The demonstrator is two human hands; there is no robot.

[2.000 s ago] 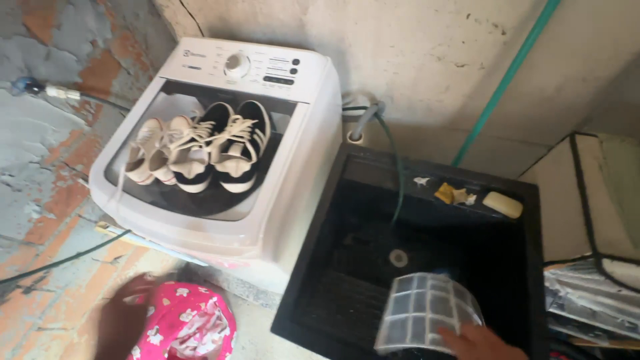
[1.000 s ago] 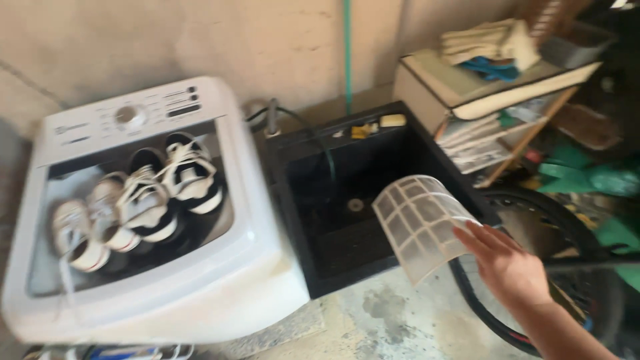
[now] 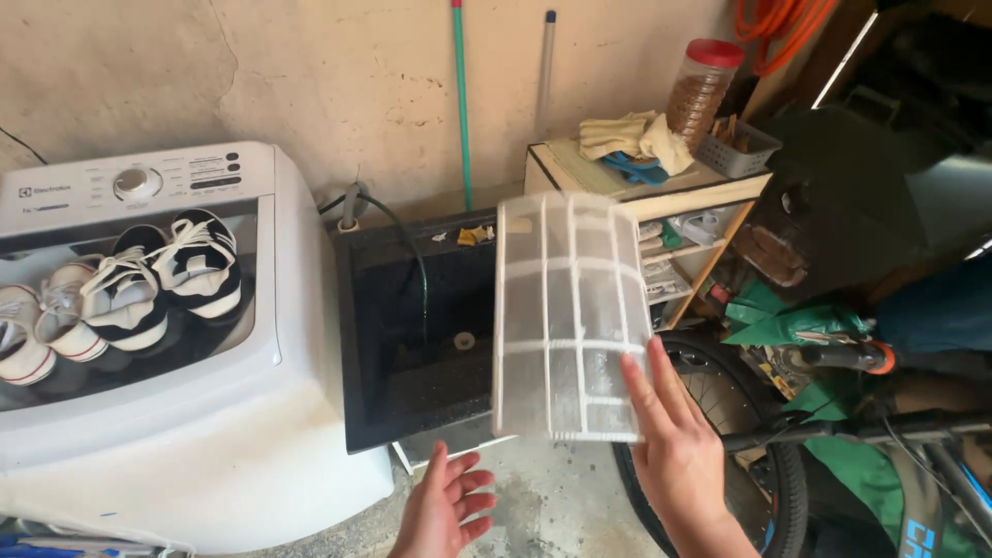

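Observation:
A mesh air filter panel with a white plastic grid frame (image 3: 575, 310) is held up, slightly curved, in front of the right part of a black utility sink (image 3: 387, 422). My right hand (image 3: 678, 442) grips its lower right edge, fingers on the mesh and the thumb hidden behind. Below and left of the panel is my left hand (image 3: 453, 504), fingers apart, touching nothing. A thin green hose (image 3: 423, 271) hangs into the sink.
Left of the sink stands a white Electrolux washing machine (image 3: 310, 372) with sneakers (image 3: 198, 263) on its lid. A shelf unit (image 3: 697, 194) bearing cloths and a red-lidded jar (image 3: 701, 93) stands at right, behind a bicycle wheel (image 3: 787, 480). A green pole (image 3: 463, 116) leans on the wall.
The filter panel, low over the sink two seconds ago, has been raised in my right hand. My left hand has come into view. The view has swung to the right.

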